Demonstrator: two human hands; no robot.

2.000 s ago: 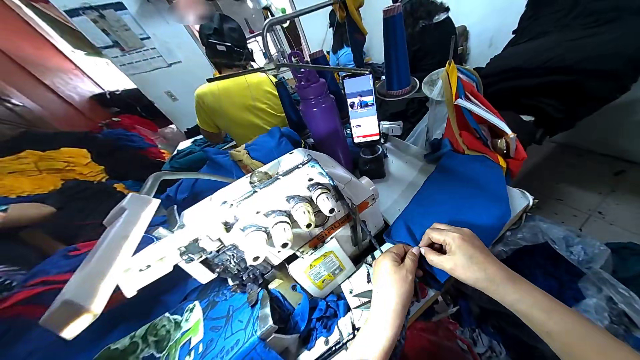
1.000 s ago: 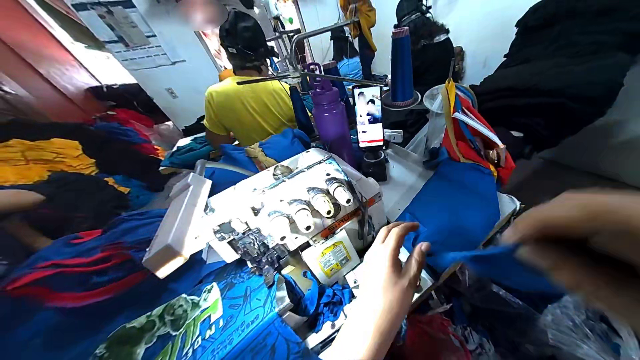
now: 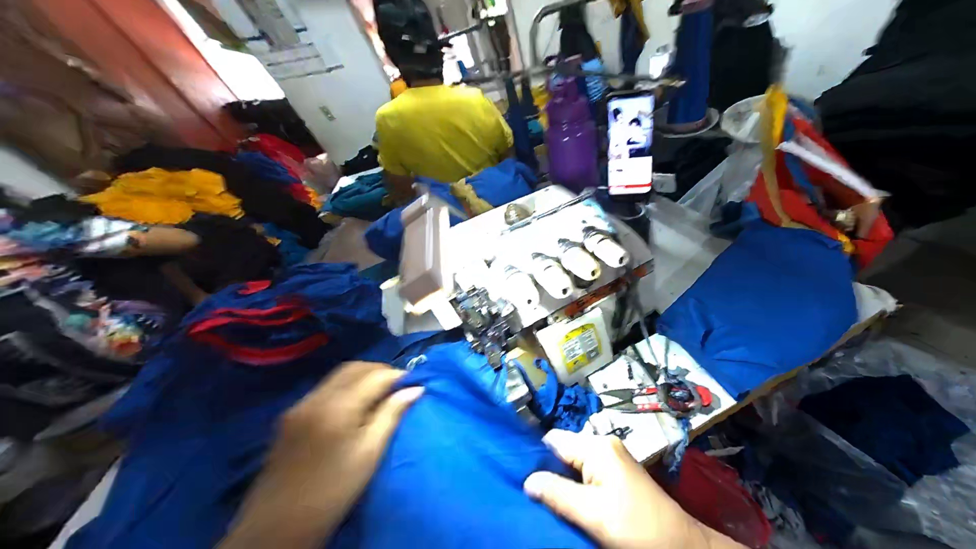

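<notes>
A blue fabric piece (image 3: pixel 450 457) is stretched between my hands in front of the white overlock sewing machine (image 3: pixel 534 259). My left hand (image 3: pixel 335 427), blurred, pinches its left edge. My right hand (image 3: pixel 602 480) grips the fabric's right side with thumb and fingers. Below the machine's thread tension knobs, its needle and presser area (image 3: pixel 488 320) stands just beyond the cloth. Another blue garment with red trim (image 3: pixel 259 328) lies to the left. Red-handled thread snips (image 3: pixel 648 400) rest on the table right of the machine, near a bunched blue scrap (image 3: pixel 568 404).
More blue fabric (image 3: pixel 762 305) lies on the table's right side, by a red bag (image 3: pixel 816 191). Behind the machine stand a purple bottle (image 3: pixel 572 137) and a phone (image 3: pixel 630 145). A person in a yellow shirt (image 3: pixel 446 133) sits beyond; another person's arm (image 3: pixel 164 240) shows at left.
Both hands have moved from the right side of the machine to the space before it, with blue fabric now between them. The view has shifted toward the left.
</notes>
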